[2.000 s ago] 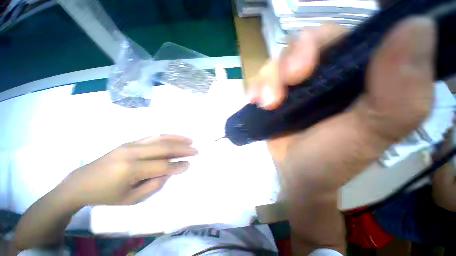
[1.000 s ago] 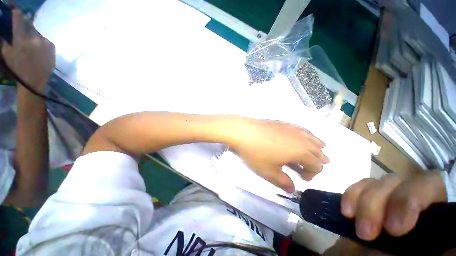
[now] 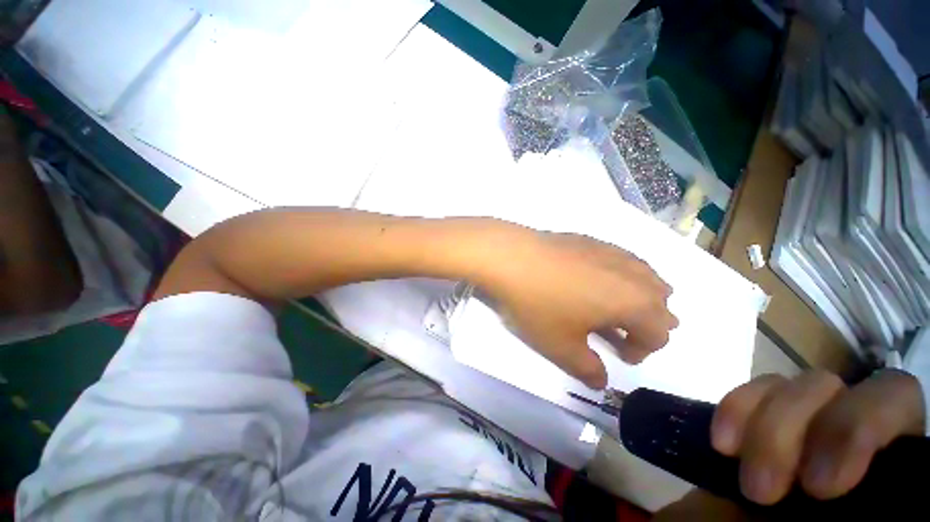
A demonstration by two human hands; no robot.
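Observation:
My right hand (image 3: pixel 816 433) grips the thick black electric screwdriver (image 3: pixel 673 433) at the lower right. Its thin dark bit (image 3: pixel 593 402) points left, low over the white work. My left hand (image 3: pixel 586 301) lies over the white plastic panel (image 3: pixel 709 321), fingers curled, thumb tip just above the bit. Small silvery bits show at the thumb tip; whether its fingers hold a screw cannot be told. A clear tray of loose screws (image 3: pixel 644 168) lies beyond the hand, with a crumpled clear screw bag (image 3: pixel 546 107) just left of it.
Stacked white housings (image 3: pixel 851 229) stand at the right by a brown cardboard sheet (image 3: pixel 750 219). A small white piece (image 3: pixel 755 256) lies on the cardboard. White sheets (image 3: pixel 296 112) cover the bench at upper left. A metal post (image 3: pixel 597 31) rises behind the bag. Another person's arm (image 3: pixel 31 229) is at far left.
The view has turned, and my left hand has come beside the screwdriver tip. In the last second both hands barely moved; the other person's hand and black tool left the upper left.

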